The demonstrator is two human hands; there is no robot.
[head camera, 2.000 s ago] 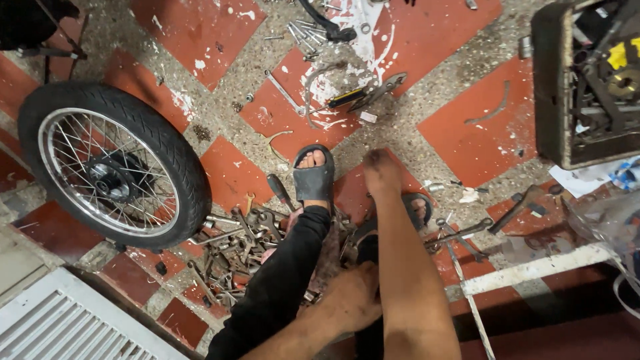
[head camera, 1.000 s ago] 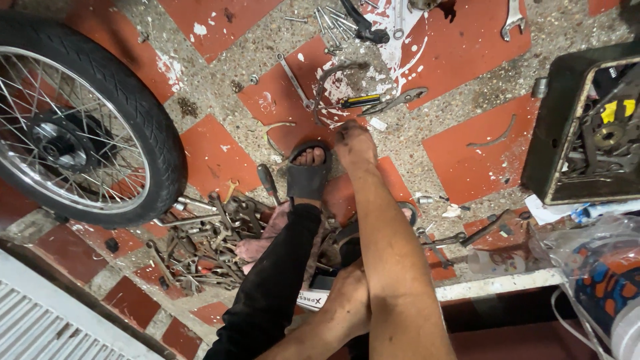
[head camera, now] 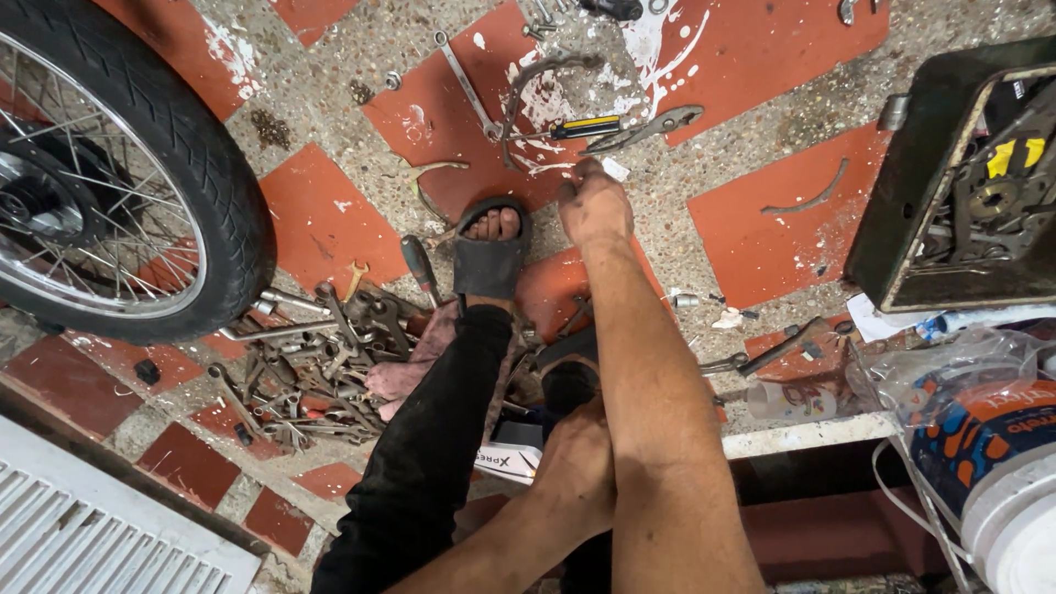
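My right hand (head camera: 598, 202) reaches forward over the tiled floor, its fingers partly curled and close to a small white scrap (head camera: 615, 169). Whether it holds anything is unclear. Just beyond lie slip-joint pliers (head camera: 652, 129) and a yellow-and-black screwdriver (head camera: 584, 127). A combination wrench (head camera: 466, 87) and a curved dark strip (head camera: 513, 103) are to their left. Lower down, my left hand (head camera: 577, 458) is at my right forearm, its fingers hidden. Beside my sandalled foot stands a green-handled screwdriver (head camera: 419, 268), near a pile of wrenches and sockets (head camera: 330, 363) and a pink cloth (head camera: 417, 363).
A spoked motorcycle wheel (head camera: 239, 198) is at left, above a white slatted panel (head camera: 107, 516). At right is a dark metal box (head camera: 883, 206) of parts. A hammer (head camera: 784, 346), clear plastic cup (head camera: 796, 400) and white-lidded bucket (head camera: 1015, 511) are at lower right.
My right hand has moved forward, from beside the sandals to near the pliers and the white scrap. My left hand remains by the right forearm. The view has shifted, with the wheel now farther left.
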